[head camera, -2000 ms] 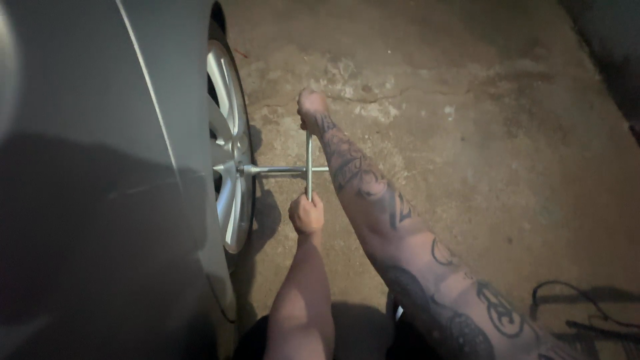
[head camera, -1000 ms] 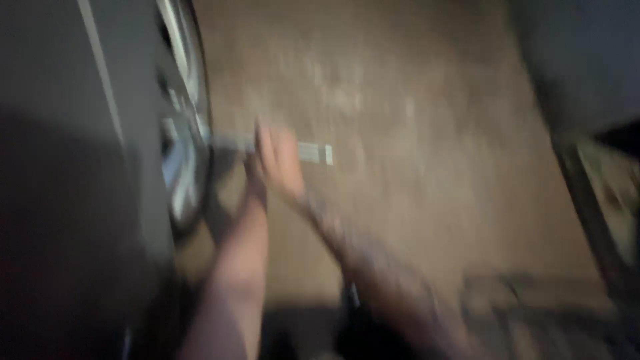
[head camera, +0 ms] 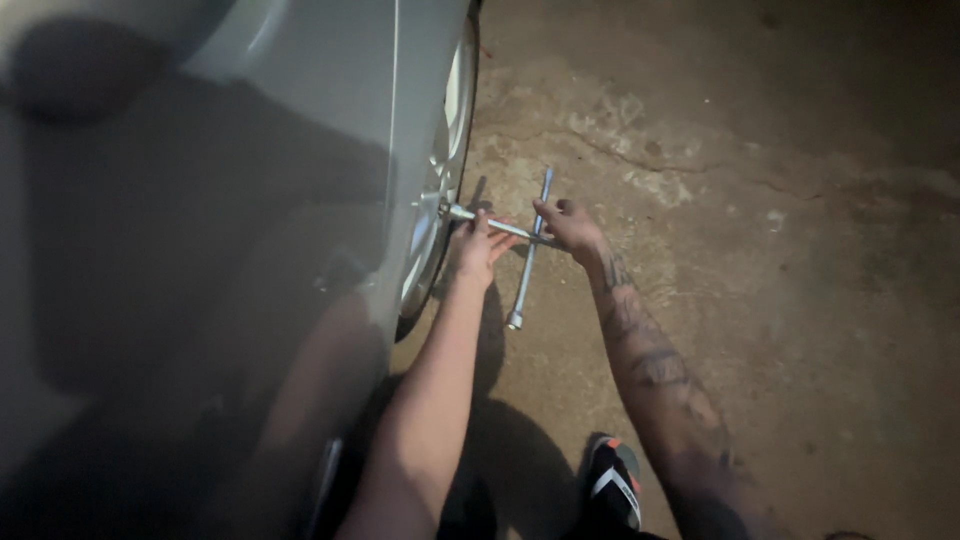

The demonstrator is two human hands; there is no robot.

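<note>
A silver four-way lug wrench (head camera: 528, 264) reaches sideways from the car wheel (head camera: 424, 262), its left socket close to the middle of the silver rim. Around the arm nearest the wheel, my left hand (head camera: 480, 246) supports the wrench with fingers partly spread. My right hand (head camera: 568, 227) is at the cross's centre and right arm, thumb and forefinger by the upper arm. The lower arm ends in a free socket pointing toward me. Whether the left socket sits on a lug nut cannot be made out.
The grey car's body panel (head camera: 292, 225) fills the left side, close beside my left forearm. Cracked concrete floor (head camera: 750, 300) spreads to the right. A shoe (head camera: 615, 480) with a white stripe stands below, between my forearms.
Two seconds ago my hands held opposite ends of the wrench's crossbar. Now my left hand is on the arm nearest the wheel and my right hand is by the cross's centre.
</note>
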